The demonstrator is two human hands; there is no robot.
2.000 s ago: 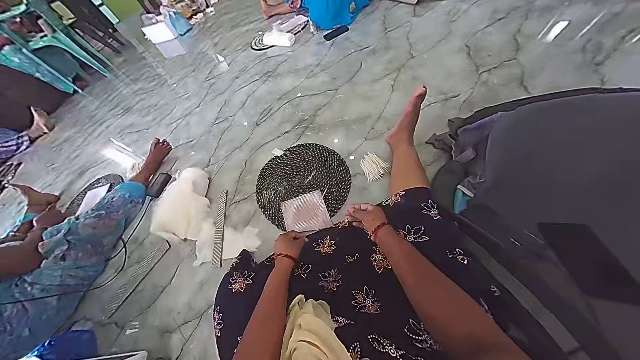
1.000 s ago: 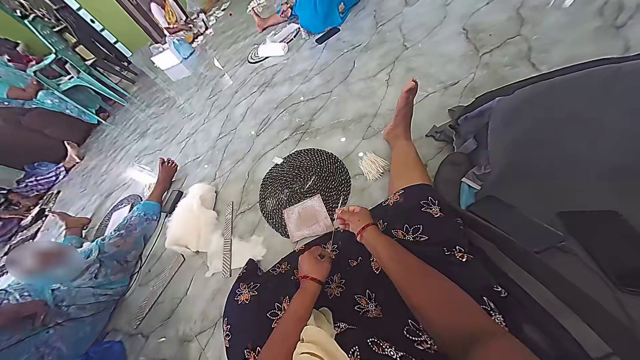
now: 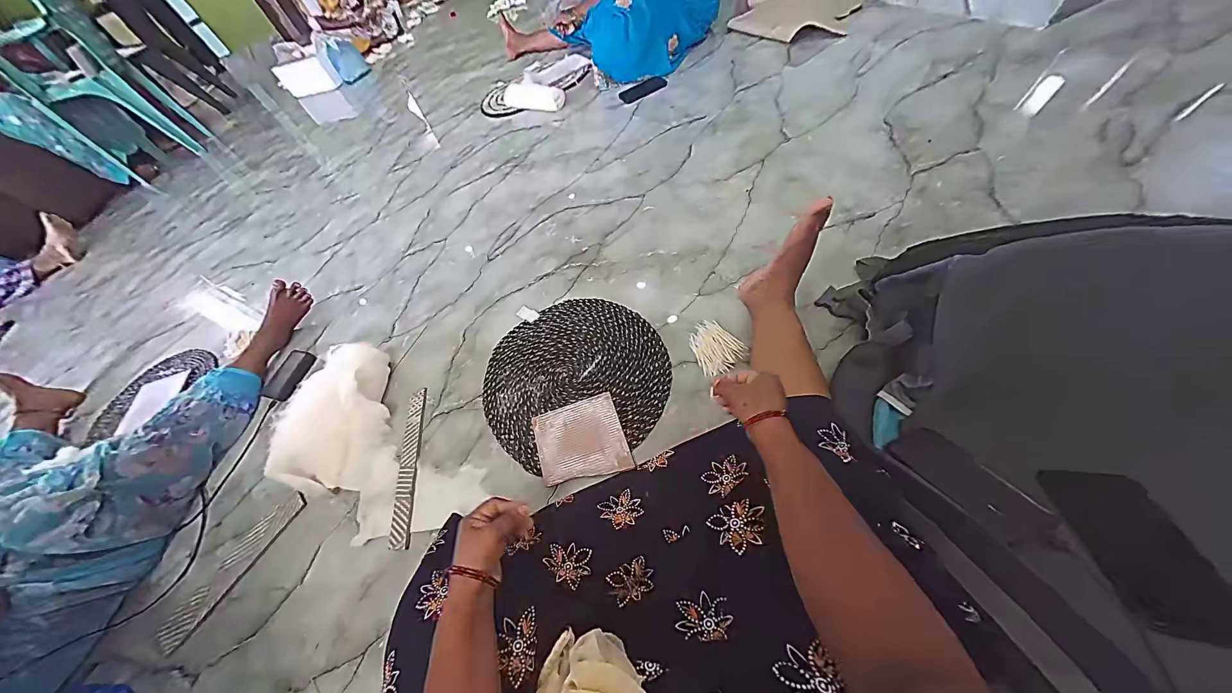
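My right hand (image 3: 750, 395) is just below a bundle of thin white sticks (image 3: 717, 347) on the floor; its fingers are curled, and whether they hold a stick is not clear. Over the dark flowered cloth on my lap, my left hand (image 3: 496, 527) has its fingers bent together, and I cannot tell if something small is in them. Between and beyond the hands lies a round black-and-white woven mat (image 3: 568, 356), with a square, pale pinkish ridged piece (image 3: 583, 439) on its near edge. White cotton wool (image 3: 332, 423) lies left of the mat beside a patterned strip (image 3: 407, 472).
A person in blue patterned clothing (image 3: 96, 510) sits at the left, near a black cable and another strip (image 3: 231, 573). A dark grey cloth-covered object (image 3: 1078, 366) fills the right side. Farther off are another person in blue (image 3: 654, 38) and a green plastic chair (image 3: 106, 91).
My right hand has moved away from the square piece to the right, beside the white sticks. My left hand is now farther left, so the hands are wider apart.
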